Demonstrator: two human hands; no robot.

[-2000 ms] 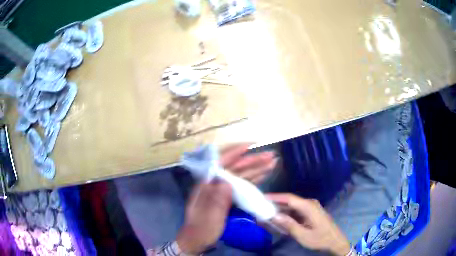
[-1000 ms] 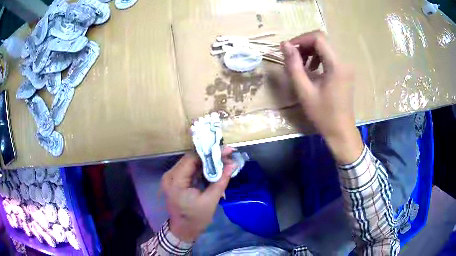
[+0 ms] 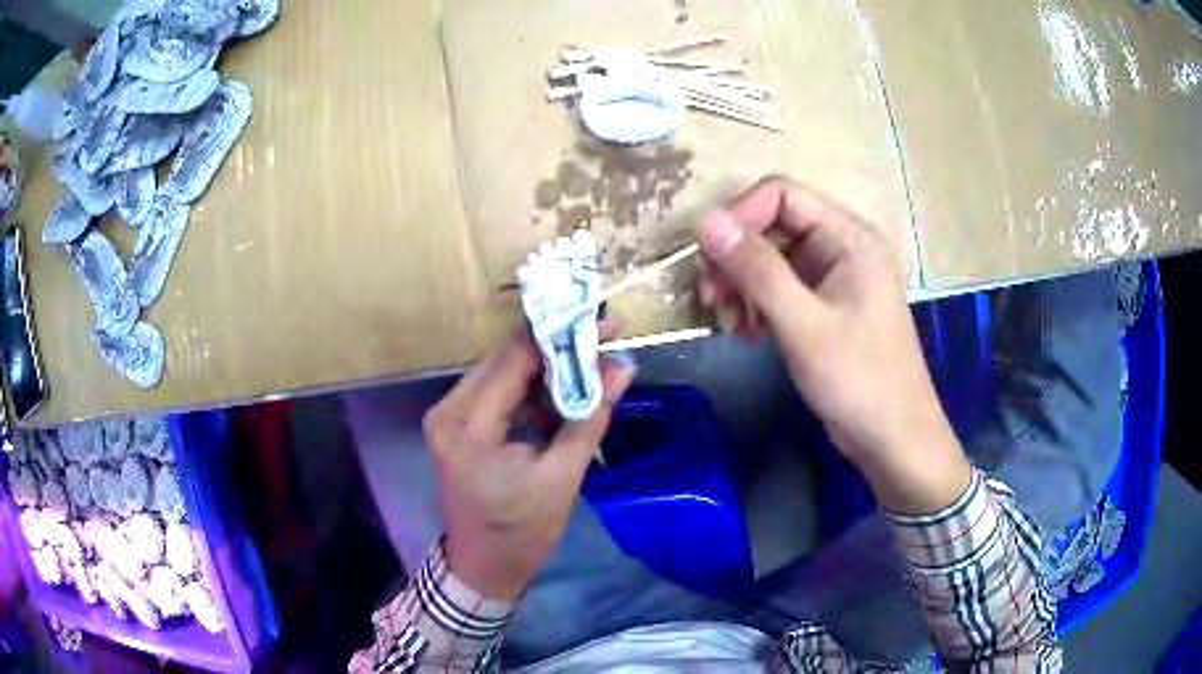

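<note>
A pale grey-white foot-shaped piece [image 3: 567, 323] is held in my left hand [image 3: 508, 461] at the table's front edge, toe bumps pointing up and the recessed middle showing. Part of another pale piece shows between the fingers behind it. My right hand [image 3: 824, 316] grips a thin wooden swab [image 3: 655, 271] like a pencil, its tip at the side of the foot-shaped piece. A small white round dish [image 3: 631, 111] sits on the cardboard pad [image 3: 501, 158], with several swabs [image 3: 725, 99] fanned beside it. Dark wet spots mark the pad.
A pile of grey-white pieces [image 3: 145, 132] lies at the table's left, near a flat black phone [image 3: 19, 323]. A purple-looking crate [image 3: 211, 527] of pieces is below left. A blue crate [image 3: 1144, 435] with loose pieces is at the right. A blue surface [image 3: 672, 507] lies below my hands.
My right hand has moved from the fanned swabs toward the foot-shaped piece, now with a swab in it. My left hand still holds the piece, slightly higher in the picture.
</note>
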